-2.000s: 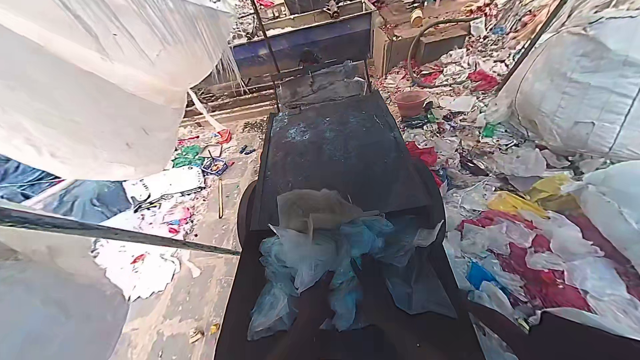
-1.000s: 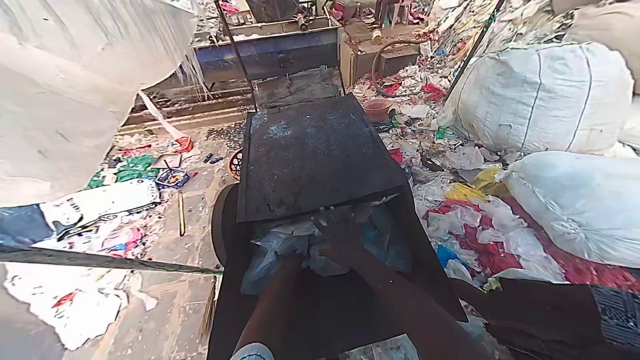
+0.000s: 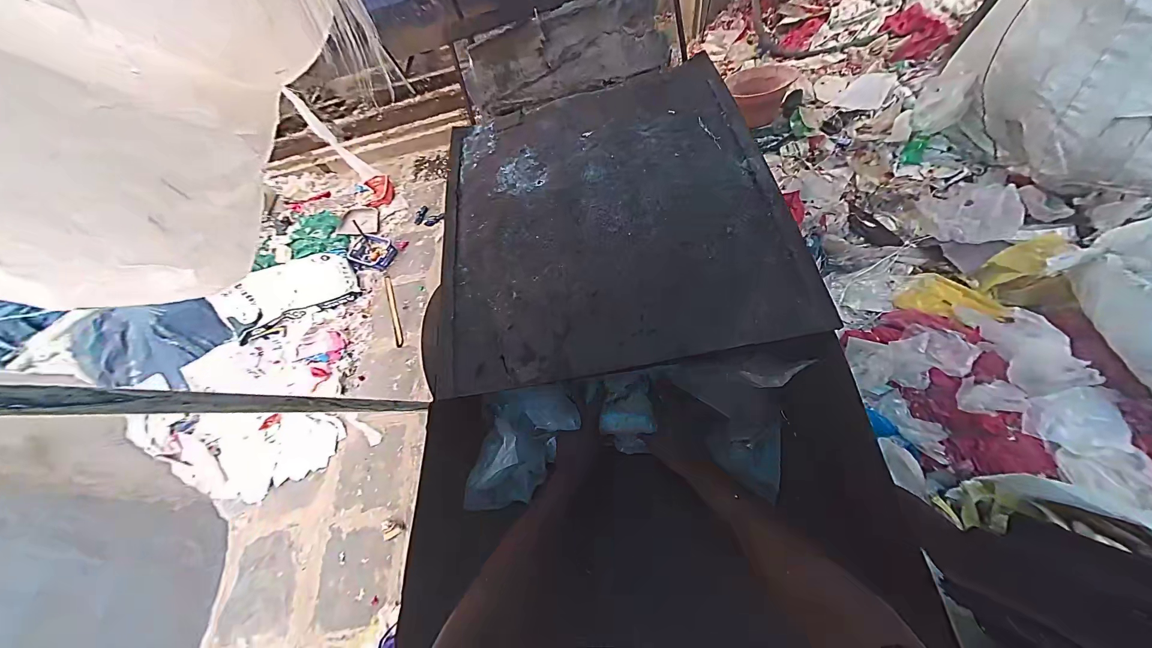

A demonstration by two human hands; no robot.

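Observation:
Both my forearms reach forward over a dark metal chute (image 3: 630, 558) to the gap under the front edge of a broad dark metal cover plate (image 3: 621, 243). My left hand (image 3: 583, 418) is mostly hidden in shadow among crumpled translucent plastic film (image 3: 508, 450). Close to its right, my right hand (image 3: 666, 418) reaches into the same film, its fingers hidden beneath the plate. More film shows outside the right wrist, with a pale tip lying near the plate's corner. Whether either hand grips the film cannot be made out.
Plastic scraps (image 3: 981, 387) cover the ground at right, beside large white sacks (image 3: 1071, 99) and a reddish basin (image 3: 760, 94). At left hang pale sheets (image 3: 135, 135), with a thin bar (image 3: 207, 400) crossing to the machine. A stick (image 3: 393, 310) lies on the paving.
Two seconds ago the film lay partly over the plate's front edge; now it is below that edge. Since one second ago my hands have gone deeper under the plate.

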